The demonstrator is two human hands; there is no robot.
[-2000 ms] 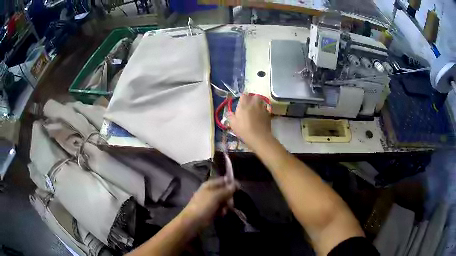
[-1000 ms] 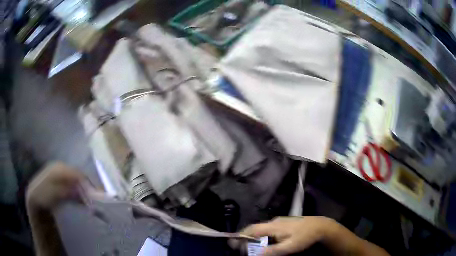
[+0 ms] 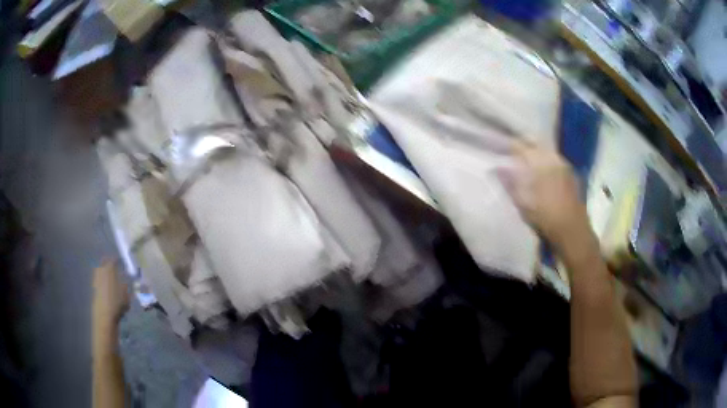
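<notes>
Loose beige garment panels (image 3: 454, 159) lie on the machine table over a dark blue cloth (image 3: 577, 131). My right hand (image 3: 542, 187) is over their right part, badly blurred; a pale streak runs up-left from its fingers, perhaps the fabric strip. My left hand (image 3: 110, 288) is low at the far left, beside the bundles, small and blurred; whether it holds anything cannot be told. Tied beige bundles (image 3: 247, 231) lie at centre left, cinched round the middle, with a shiny white tag (image 3: 212, 145) near the tie. The red scissors cannot be made out.
A green crate (image 3: 387, 57) with greyish-beige pieces stands behind the panels. The cream machine table (image 3: 612, 163) and blurred machine parts are at the right. A white sheet (image 3: 219, 394) is low by my dark-clad legs. Grey floor shows at the left.
My right hand has risen from the bottom centre to over the loose panels. My left hand stays far left. The strip stretched between the hands no longer shows there. The view has shifted slightly.
</notes>
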